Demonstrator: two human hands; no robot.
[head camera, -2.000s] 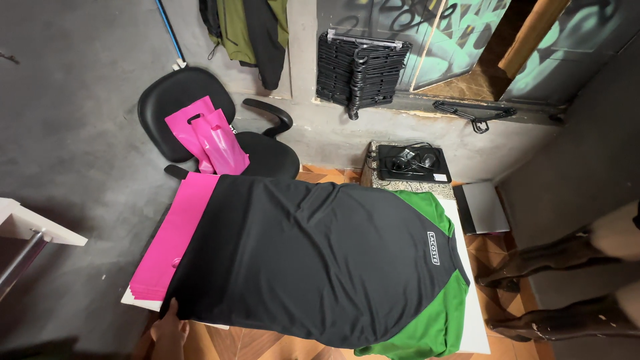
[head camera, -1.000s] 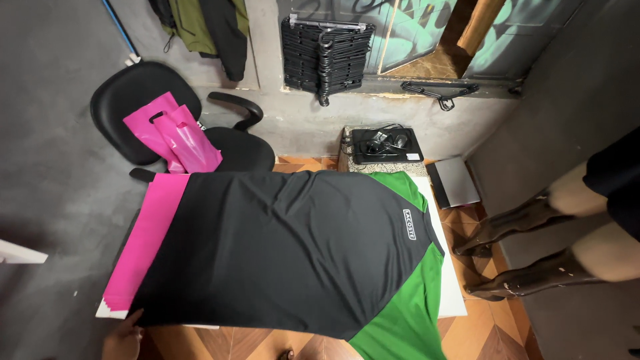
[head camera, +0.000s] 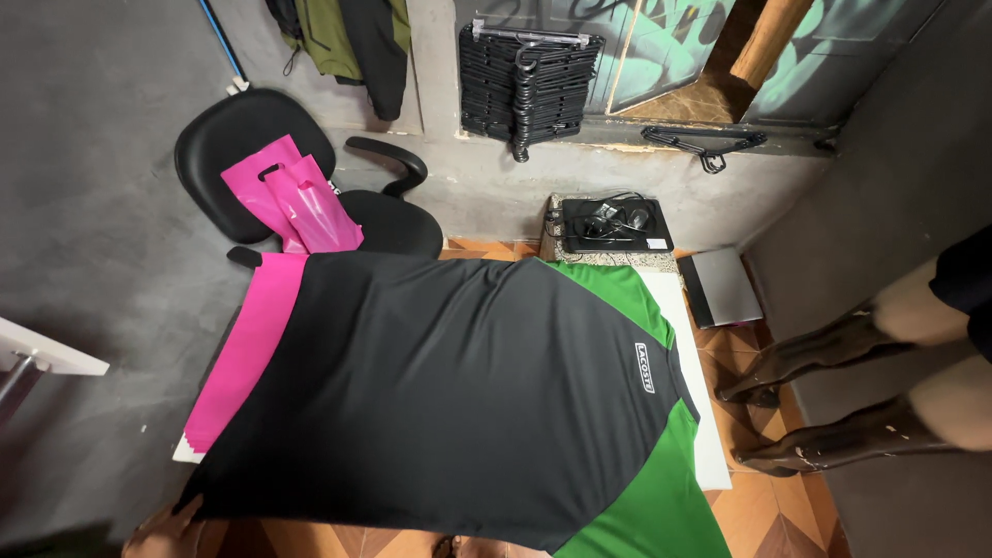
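A black Lacoste T-shirt with green sleeves (head camera: 465, 387) lies spread over a white table (head camera: 717, 457), its neckline towards the right and its hem towards the left. At the lower left, my left hand (head camera: 167, 531) pinches the near corner of the hem. Pink plastic bags (head camera: 240, 356) in a flat stack stick out from under the hem at the table's left end. Light wrinkles cross the shirt's far half. My right hand is outside the view.
Behind the table stand a black office chair (head camera: 256, 116) with pink bags (head camera: 318, 205) on it and a low stand with a black device and cables (head camera: 616, 225). Black hangers (head camera: 531, 85) hang on the wall. Brown mannequin-like legs (head camera: 852, 442) stand at right.
The near sleeve, short and bunched at first, now reaches further towards the near side. My left hand stays at the hem corner throughout. The view has shifted somewhat.
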